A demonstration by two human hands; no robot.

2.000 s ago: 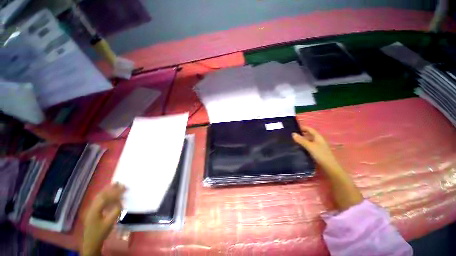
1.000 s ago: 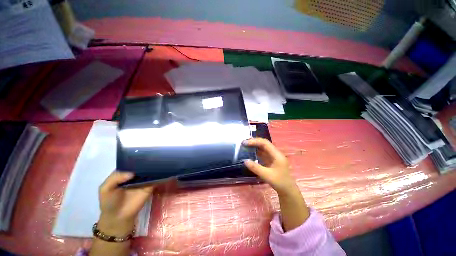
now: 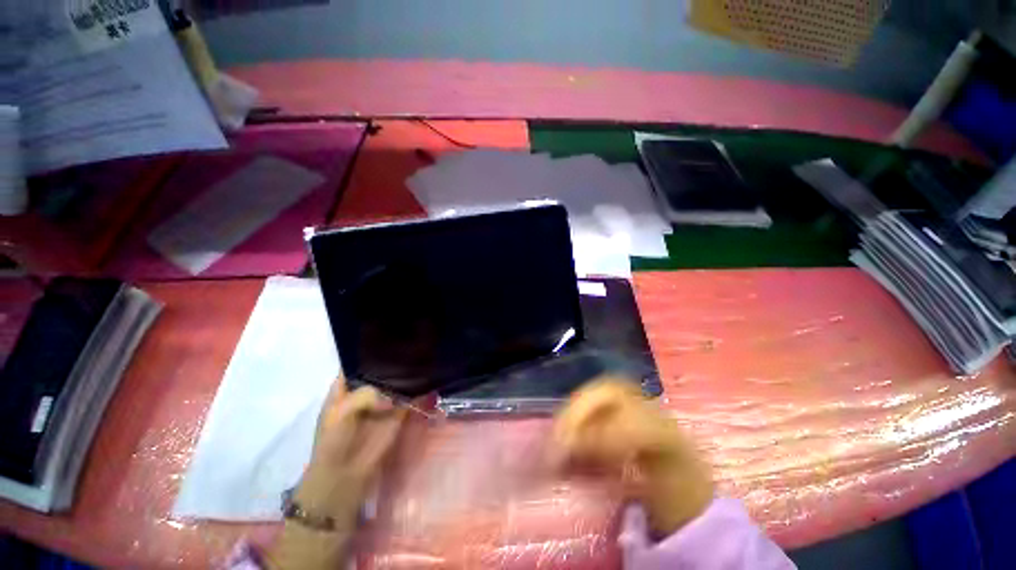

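A black tablet is held tilted up above the bench, its dark face toward me. My left hand grips its lower left corner. My right hand is blurred, just below and right of the tablet's lower right corner; whether it holds anything is unclear. Behind and below the held tablet lies the bare tablet stack, partly hidden, with a white label on its top. A white separator sheet lies at the left, its right side partly covered by my left hand and the tablet.
Interleaved stacks stand at the left and far right. Loose white sheets lie at the back. A single tablet rests on a white sheet on the green mat. A printed sheet hangs upper left.
The tablet, lifted between the earlier frames, now shows a plain dark face instead of a bright reflection and white label. My right hand has moved down off its right edge. The view has shifted slightly.
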